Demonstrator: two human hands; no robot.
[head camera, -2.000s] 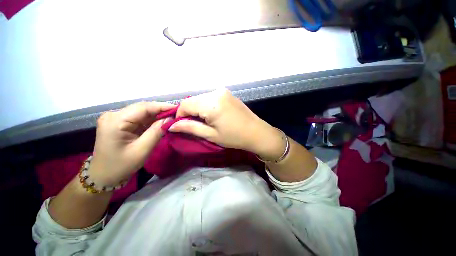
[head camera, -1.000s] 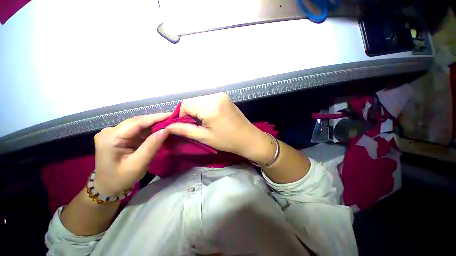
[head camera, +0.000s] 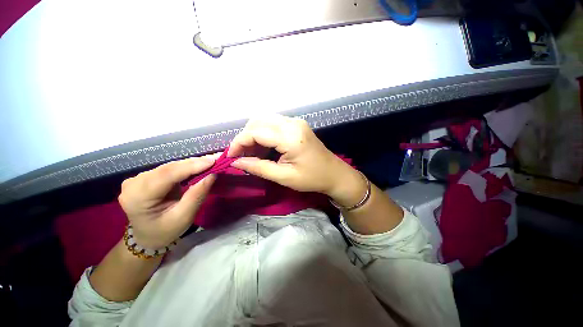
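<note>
My left hand (head camera: 167, 198) pinches the edge of a magenta fabric piece (head camera: 246, 197) between thumb and fingers, just in front of the table edge. My right hand (head camera: 284, 153) pinches the same edge close beside it, thumb and index finger on the fabric. The pinched edge looks folded or layered. The rest of the magenta fabric hangs below the hands over the lap, partly hidden by them.
White table (head camera: 128, 76) with ridged grey edging (head camera: 358, 106). Rounded metal tab (head camera: 208, 45) at the machine bed's corner. Blue scissor handles (head camera: 401, 11) at the top. Black phone-like rectangle (head camera: 495, 42) at the right end. Magenta scraps (head camera: 473, 220) lie on a pale box below right.
The hands remain close together at the fabric edge; the fingertips have shifted slightly and the right thumb and index finger have moved a little right. The view has shifted slightly.
</note>
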